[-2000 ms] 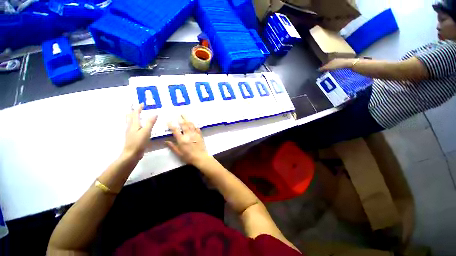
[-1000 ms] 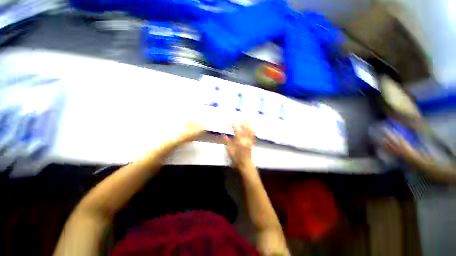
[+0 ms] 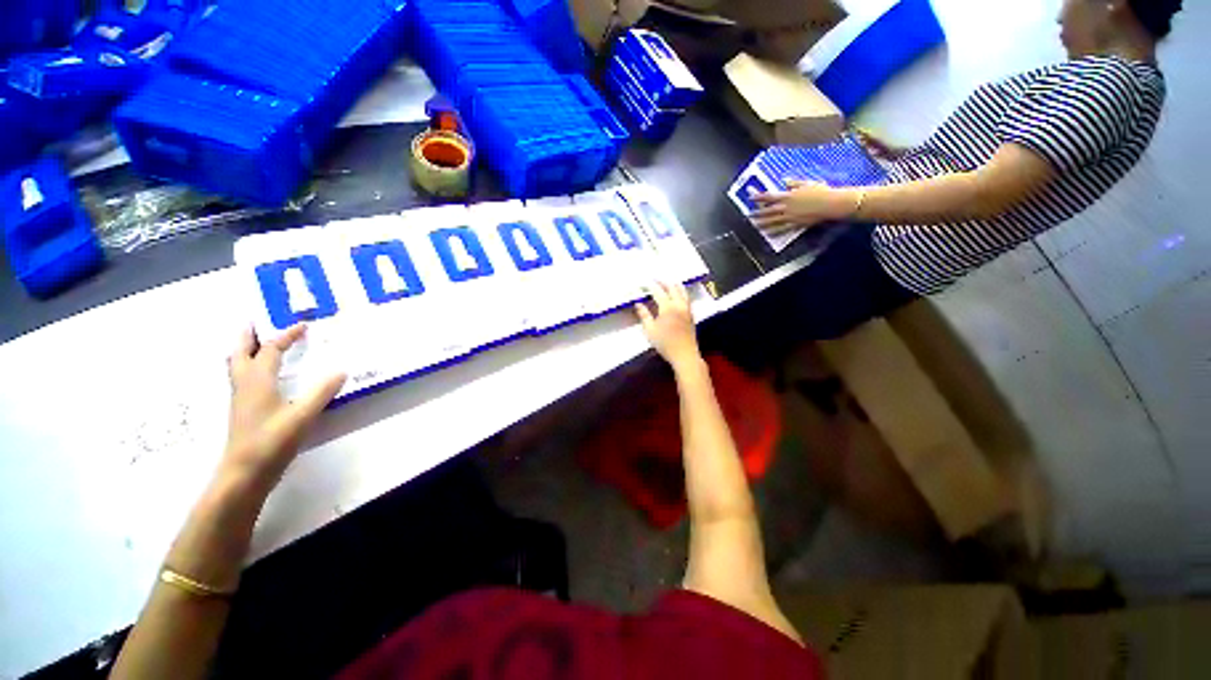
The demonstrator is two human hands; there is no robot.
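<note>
Several white retail boxes with blue windows lie side by side in a row on the white board (image 3: 133, 438); the nearest box (image 3: 348, 348) is at the row's left end. A small white shape shows in each of the larger windows. My left hand (image 3: 272, 399) is at the row's left end, fingers spread, fingertips at the box's edge. My right hand (image 3: 671, 323) is near the row's right end, fingertips on the front edge of the boxes. Neither hand is closed around a box.
Ribbed stacks of blue trays (image 3: 511, 100) stand behind the row, with a tape roll (image 3: 441, 162) beside them. A single blue tray (image 3: 47, 229) lies at left. A person in a striped shirt (image 3: 1049, 146) reaches to a finished box stack (image 3: 830, 170) at right. A red stool (image 3: 677, 445) stands below.
The row now has one more window box at its left end than two seconds ago. My right hand has moved from near my left hand to the row's right part. The other person's hand now touches the box stack.
</note>
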